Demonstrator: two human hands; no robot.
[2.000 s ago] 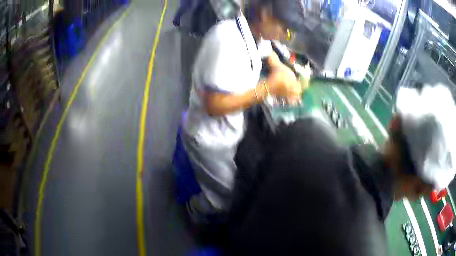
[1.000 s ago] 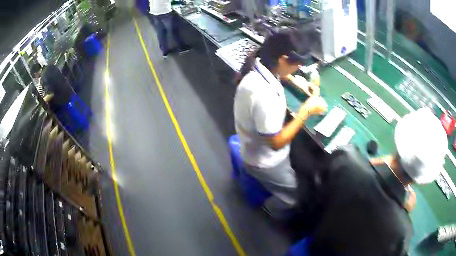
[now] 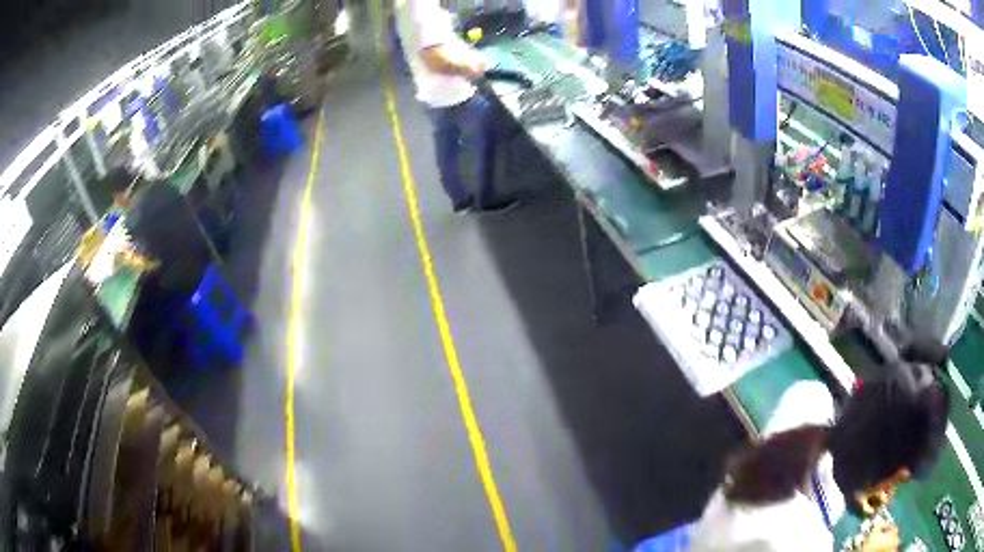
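Note:
Neither of my hands is in the picture. The nearest work items lie on the right. A large pale multi-cavity tray (image 3: 714,327) rests on the green bench (image 3: 660,230), its pockets filled with rows of round pieces with dark rims. A three-position unit with round parts (image 3: 950,522) lies on the green surface at the lower right edge, small and blurred. A seated person in white (image 3: 768,507) is at the bottom right, with hands near that surface, partly cut off.
A grey floor aisle with two yellow lines (image 3: 434,291) runs ahead. A person in a white top (image 3: 440,67) stands by the far bench. A blue stool (image 3: 218,315) and cardboard pieces (image 3: 162,474) are on the left. A blue machine column (image 3: 920,162) stands at right.
The view has moved forward along the aisle and shifted. The person in black and white cap has left the picture; the seated person in white is now lower right. The tray and standing person appear nearer.

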